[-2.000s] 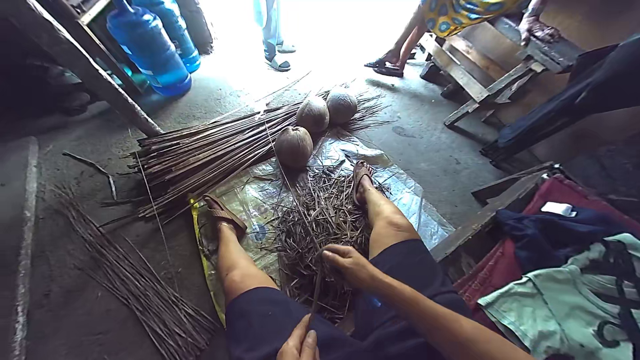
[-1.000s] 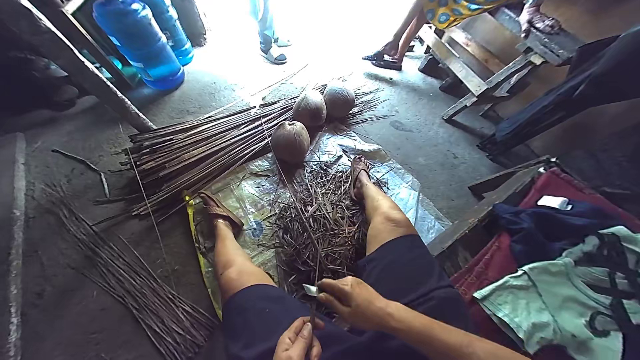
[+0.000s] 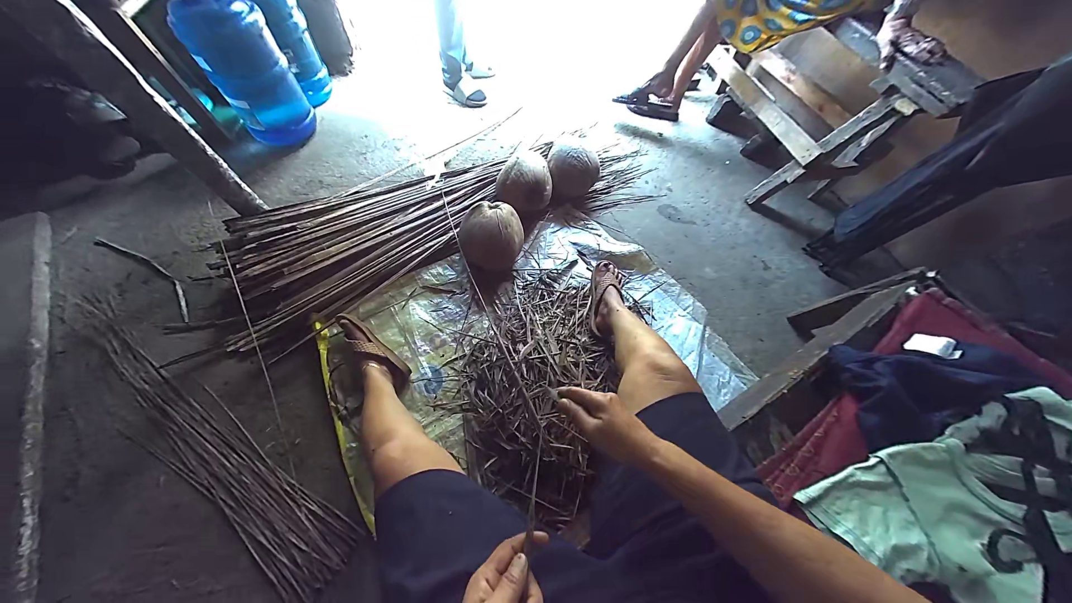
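Note:
My left hand (image 3: 506,571), low in the view, pinches the near end of a long thin palm-leaf rib (image 3: 533,477) between thumb and fingers. Farther along and just right of that rib is my right hand (image 3: 599,419), fingers bent, a small blade-like thing (image 3: 553,393) at its fingertips; its exact kind is unclear. Dark leaf shavings (image 3: 536,360) are heaped between my feet on a plastic sheet (image 3: 712,347). Beyond them lies a large bundle of palm fronds (image 3: 335,243) with a brown coconut (image 3: 492,236) and two more on it. Stripped thin sticks (image 3: 226,461) lie at the left.
Blue water jugs (image 3: 251,75) stand at the upper left beside a wooden post (image 3: 159,109). A person's sandalled feet (image 3: 657,99) are near a wooden bench (image 3: 779,126); another person's foot (image 3: 466,92) shows at the top. Clothes (image 3: 904,502) lie at the right.
My right hand, lower and closer to my left hand a second ago, is now farther up along the rib. My left hand stays low in the view.

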